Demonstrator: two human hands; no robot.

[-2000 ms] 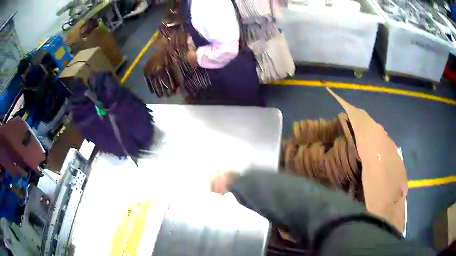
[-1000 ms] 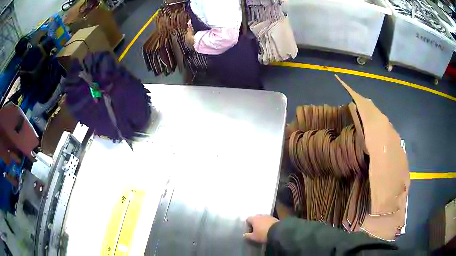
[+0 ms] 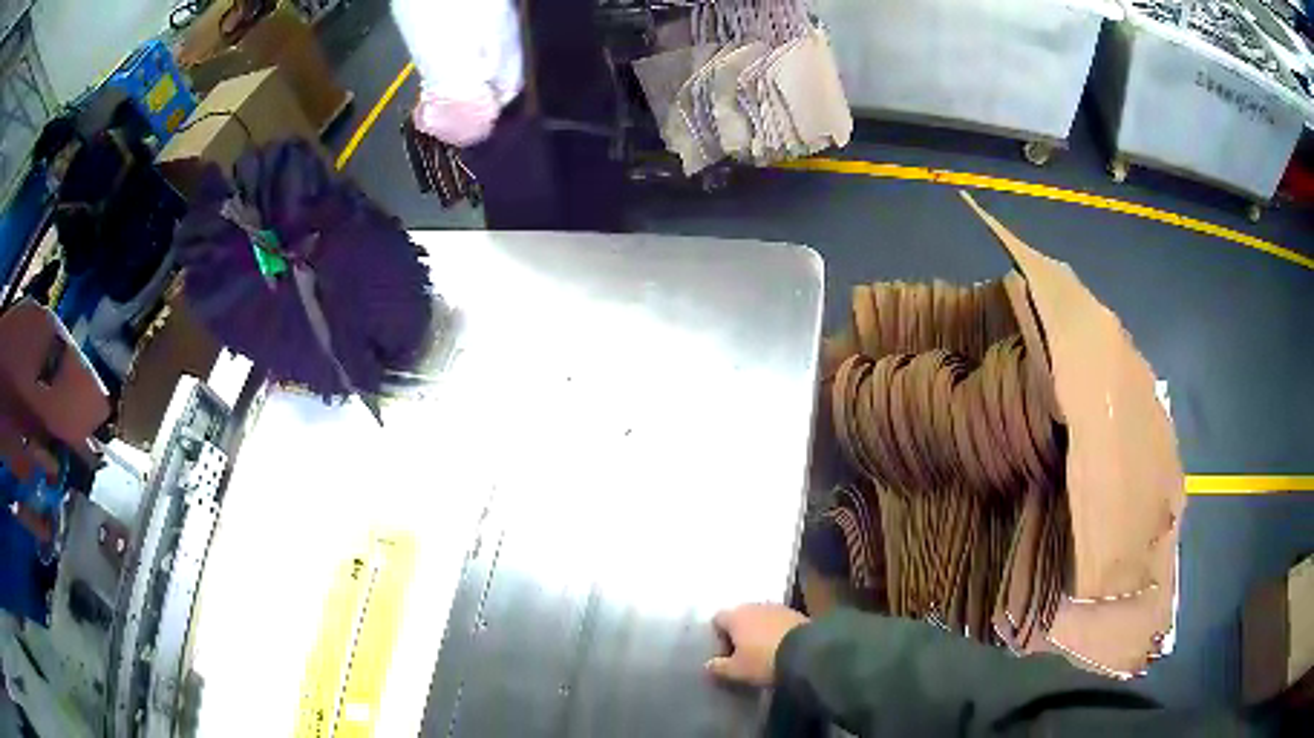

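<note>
A bare hand, my right hand (image 3: 755, 645), reaches in from the lower right in a dark green sleeve. It rests on the right edge of the shiny metal worktable (image 3: 649, 361), fingers bent; whether it grips anything cannot be told. My left hand is not in view. Right of the table stands a stack of brown bag panels (image 3: 958, 418), with rounded handles fanned in rows. A large tan panel (image 3: 1117, 461) leans upright and curved along the stack's right side. A dark purple frilly bundle (image 3: 303, 274) with a green tie sits on the table's far left corner.
A person (image 3: 541, 116) stands behind the table beside hanging pale panels (image 3: 749, 94). White wheeled bins (image 3: 958, 72) stand at the back. A yellow ruler strip (image 3: 358, 634) lies on the table. Cartons (image 3: 245, 123) stand at the left, another carton (image 3: 1280, 634) at the lower right.
My right hand moved from over the table's middle down to its right edge, then stayed there. The person behind the table moved left, showing more of the pale panels.
</note>
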